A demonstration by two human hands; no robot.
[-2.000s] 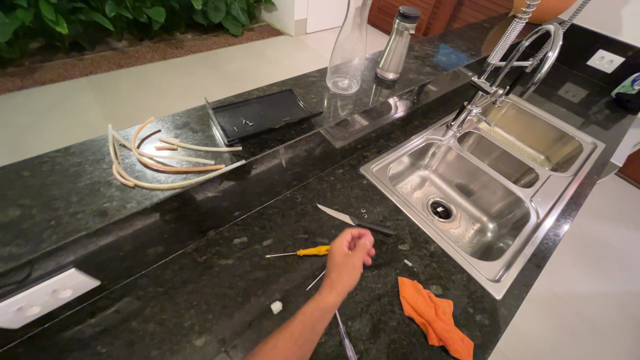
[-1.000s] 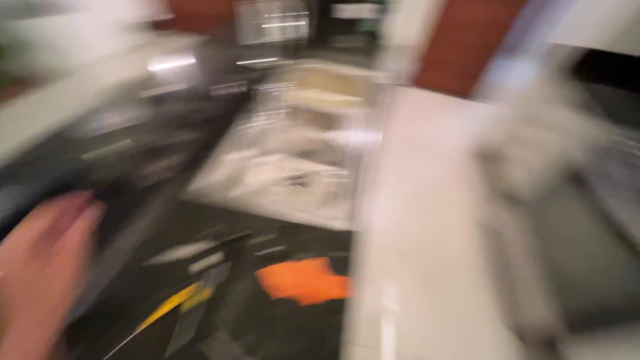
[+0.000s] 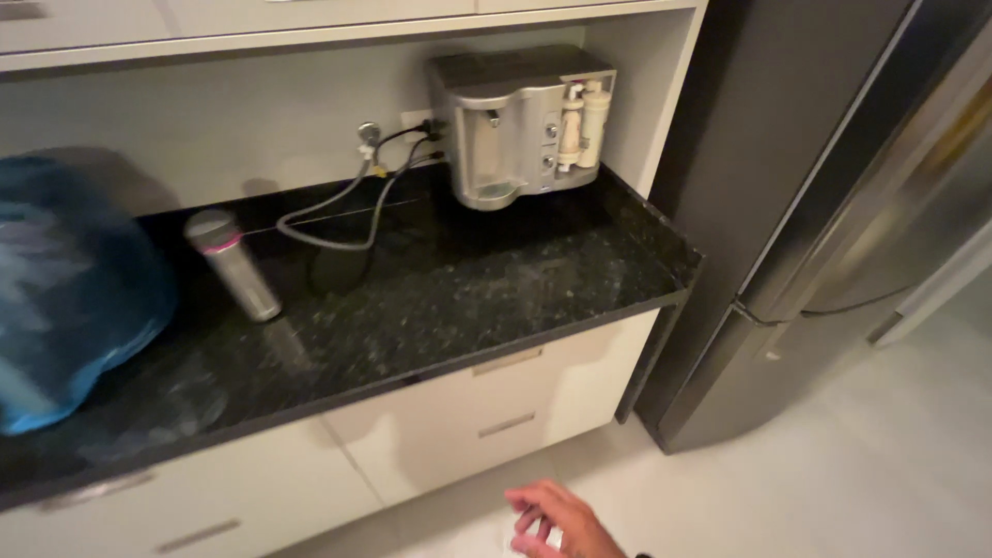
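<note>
At the bottom edge, to the right of centre, my right hand (image 3: pixel 559 521) is over the pale floor, its fingers curled and partly spread. Something small and whitish shows between the fingers and beside them; whether it is held is not clear. A dark band shows at the wrist. My left hand is out of view. Beyond the hand stands a black granite counter (image 3: pixel 465 287). On it are a silver water dispenser (image 3: pixel 504 128) with two filter cartridges at its right side, a metal flask (image 3: pixel 236 267) with a pink ring, and a blue translucent water jug (image 3: pixel 74 287).
A grey hose (image 3: pixel 333 242) loops over the counter from a wall valve (image 3: pixel 368 133), beside black plugs in an outlet. White drawers (image 3: pixel 504 395) are below, a cabinet shelf edge (image 3: pixel 310 37) above. At the right stands a tall dark fridge (image 3: pixel 744 217) by the tiled floor (image 3: pixel 852 449).
The view has swung away from the counter with the sink, orange cloth, knife and screwdriver to another counter. A hand was over the tools two seconds ago; my right hand is now above the floor.
</note>
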